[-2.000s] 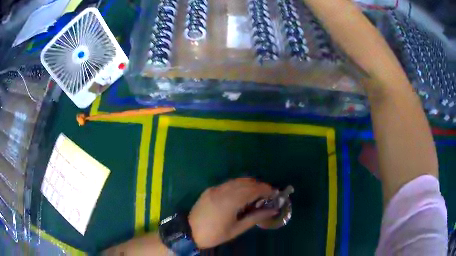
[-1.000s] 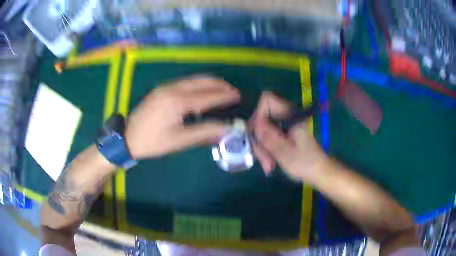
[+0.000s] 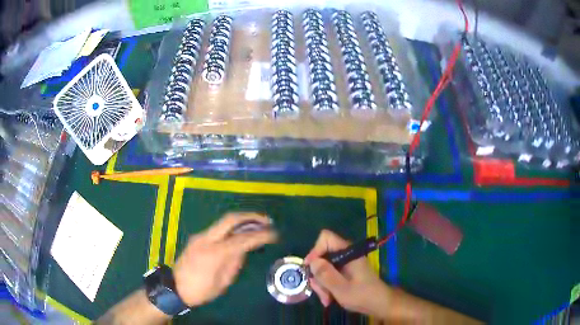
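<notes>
A silver round speaker driver (image 3: 290, 279) with pale and dark rings faces up over the mat, low in the middle. My right hand (image 3: 340, 276) grips a black test pen (image 3: 348, 254) just right of it. The pen's front end is hidden by my fingers, which are at the driver's upper right rim; contact is unclear. My left hand (image 3: 213, 257), slightly blurred, is up and left of the driver, apart from it. Between its fingers shows the silver and dark edge of a second round piece (image 3: 251, 226), mostly hidden.
A clear tray (image 3: 210, 130) with rows of silver units stands behind; another filled tray (image 3: 483, 143) is far right. A white fan (image 3: 96, 108), orange stick (image 3: 143, 174) and paper sheet (image 3: 86, 244) are left. Red leads (image 3: 439, 89) hang to the pen; a dark red pad (image 3: 435, 227) lies right.
My right arm has come back from over the tray and my right hand now holds the pen at the driver. My left hand has moved off the driver. The view has shifted.
</notes>
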